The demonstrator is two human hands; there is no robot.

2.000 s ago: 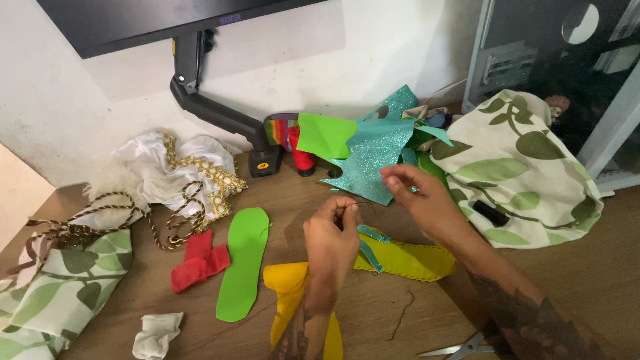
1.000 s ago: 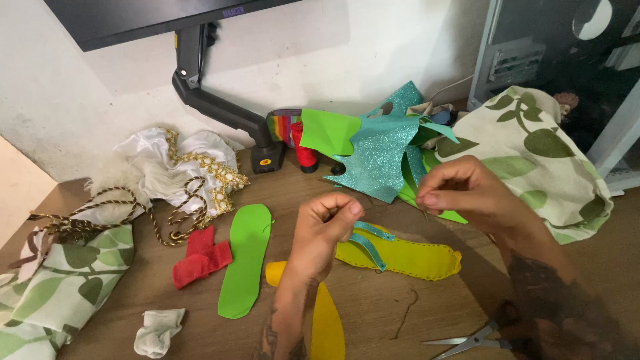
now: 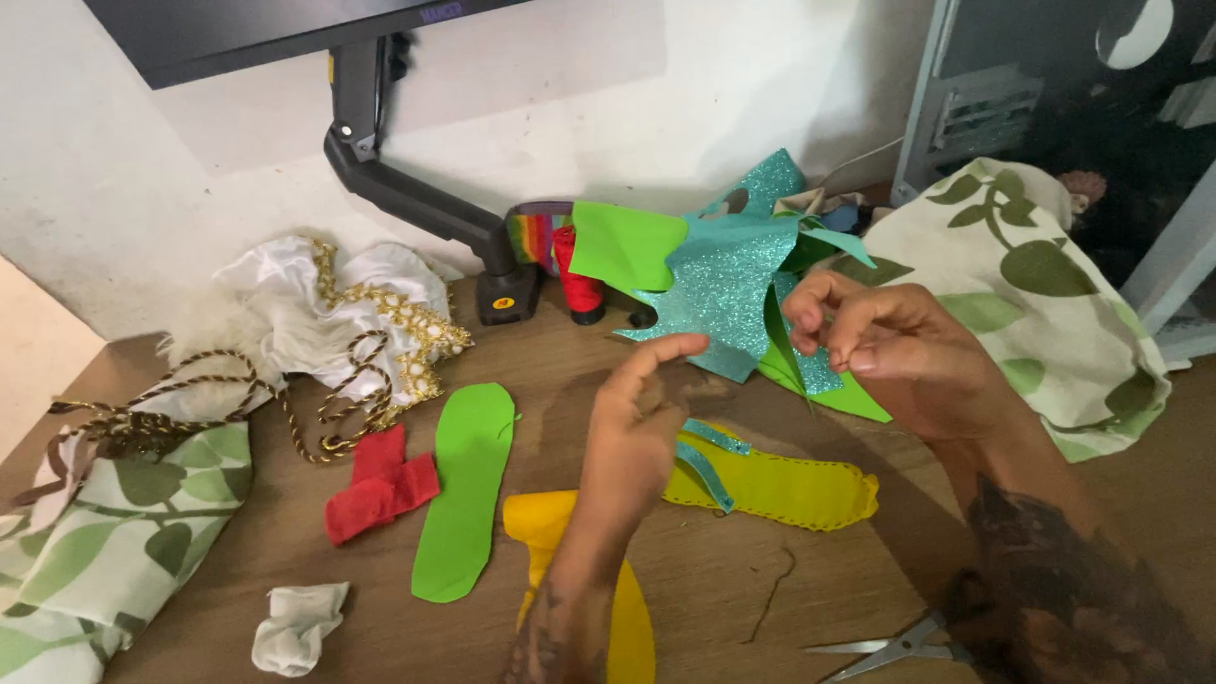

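Observation:
My right hand point(image 3: 883, 351) is raised over the right side of the table, thumb and forefinger pinched together; something very thin, perhaps a thread or needle, may be between them. Left of it, my left hand point(image 3: 641, 408) has its forefinger extended and is partly blurred; whether it holds anything is unclear. Beneath and between the hands lies a yellow sole-shaped piece point(image 3: 788, 484) with dark edge stitching and blue glitter straps point(image 3: 717, 437). A green sole-shaped foam piece point(image 3: 463, 494) is left of my left forearm, which partly hides yellow-orange sheet material point(image 3: 632, 627).
Scissors point(image 3: 893, 651) lie by my right forearm, near a loose dark thread point(image 3: 774, 594). Blue glitter sheet point(image 3: 731, 285), a red thread spool point(image 3: 578, 275) and leaf-print fabric point(image 3: 1026, 294) are behind. Red cloth point(image 3: 380, 489), white cloth point(image 3: 299, 627) and gold-trimmed satin point(image 3: 294, 294) lie left. A monitor arm point(image 3: 418, 199) stands behind.
The hands were close together over the yellow piece two seconds ago and are now farther apart. My left forefinger now points outward.

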